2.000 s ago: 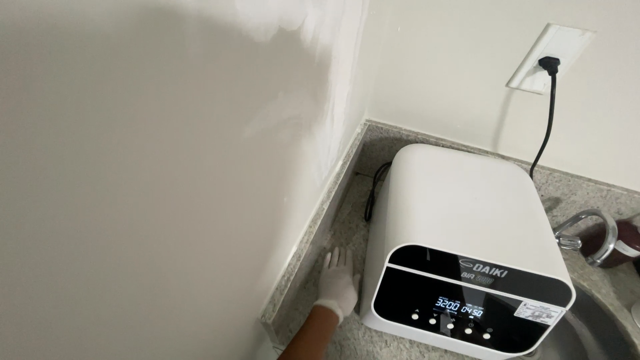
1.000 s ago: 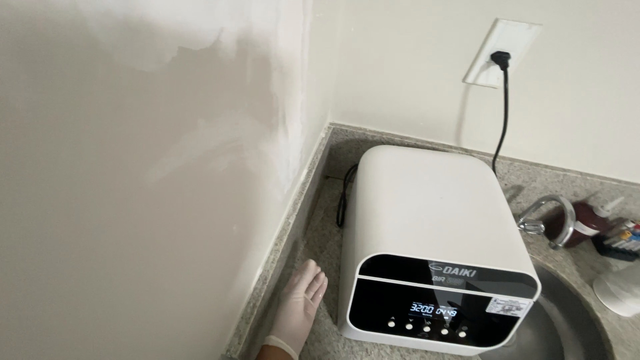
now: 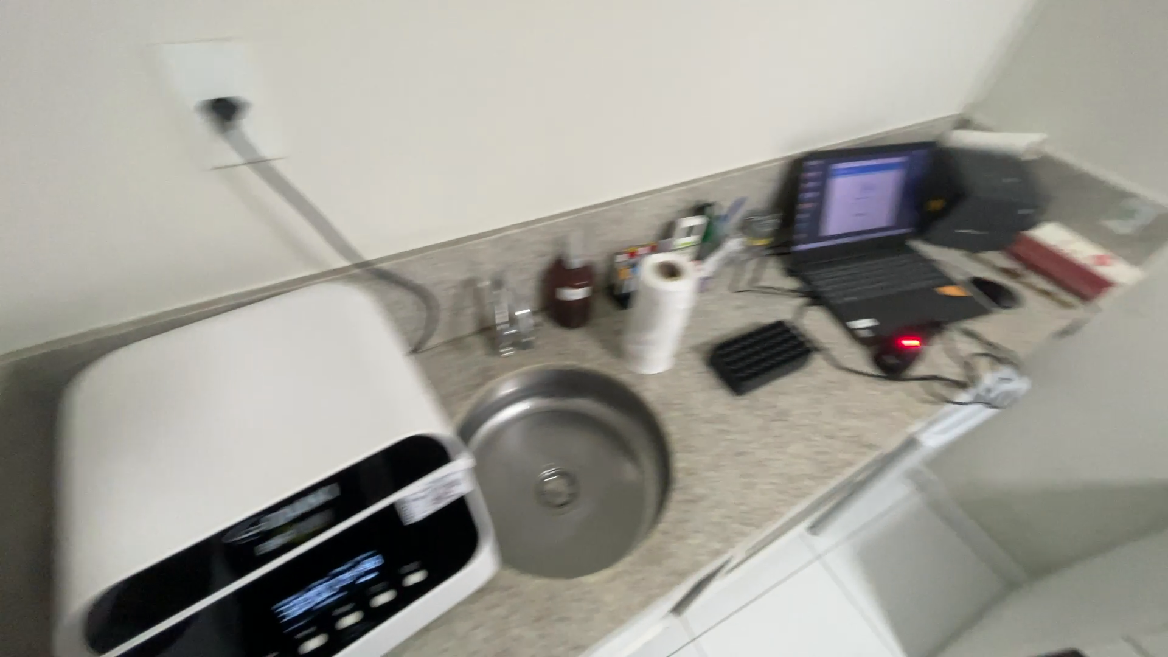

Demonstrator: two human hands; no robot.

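Neither of my hands shows in the head view now. A white Daiki benchtop device (image 3: 246, 392) with a black front panel, a lit display and a row of buttons stands at the left on the granite counter (image 3: 748, 456). Its right front corner is beside the round steel sink (image 3: 561, 511). Above the device a black plug (image 3: 224, 111) sits in the wall outlet, its cord running down behind the device. The view is blurred.
Behind the sink are a chrome faucet (image 3: 506, 319) and a dark red bottle (image 3: 570, 292). Farther right stand a white paper roll (image 3: 659, 315), a black rack (image 3: 762, 356), a laptop (image 3: 876, 274), a device with a red light (image 3: 903, 351), cables, a mouse (image 3: 995, 292) and a red-and-white box (image 3: 1068, 260).
The view has swung right to the sink and laptop. The gloved hand seen earlier left of the white device is out of view.
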